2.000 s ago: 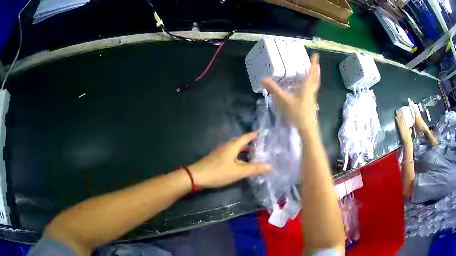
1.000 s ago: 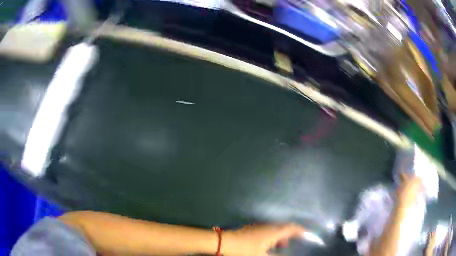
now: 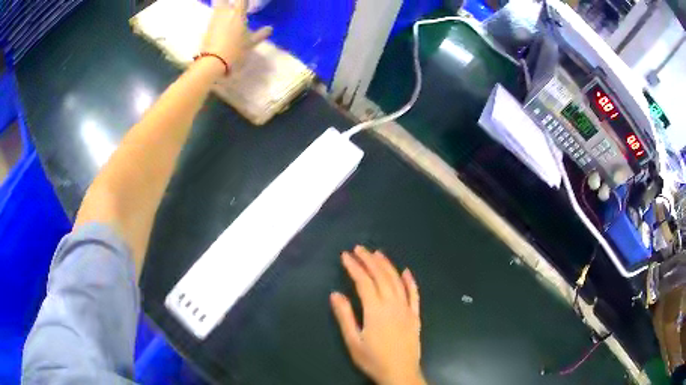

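Observation:
The long white test power strip point(image 3: 271, 225) lies diagonally on the dark green bench, with several USB slots at its near left end. My left hand point(image 3: 229, 36), with a red bracelet on the wrist, reaches over the worn cream pad point(image 3: 274, 83) at the upper left. Its fingertips meet the top edge of the picture beside a small whitish thing, and I cannot tell if they hold it. My right hand point(image 3: 380, 312) is empty, fingers spread, over the bench right of the strip.
A grey meter point(image 3: 575, 124) with a green screen and red digits stands on the rear shelf. White papers point(image 3: 520, 135) lie beside it. A white supply cable point(image 3: 418, 71) runs from the strip to the shelf. A pink-red lead point(image 3: 583, 361) lies at lower right. Blue plastic is at left.
The view has swung left from the stacked white units to the strip and meter. My left hand has moved out to the pad. My right hand has left the bagged units and is empty.

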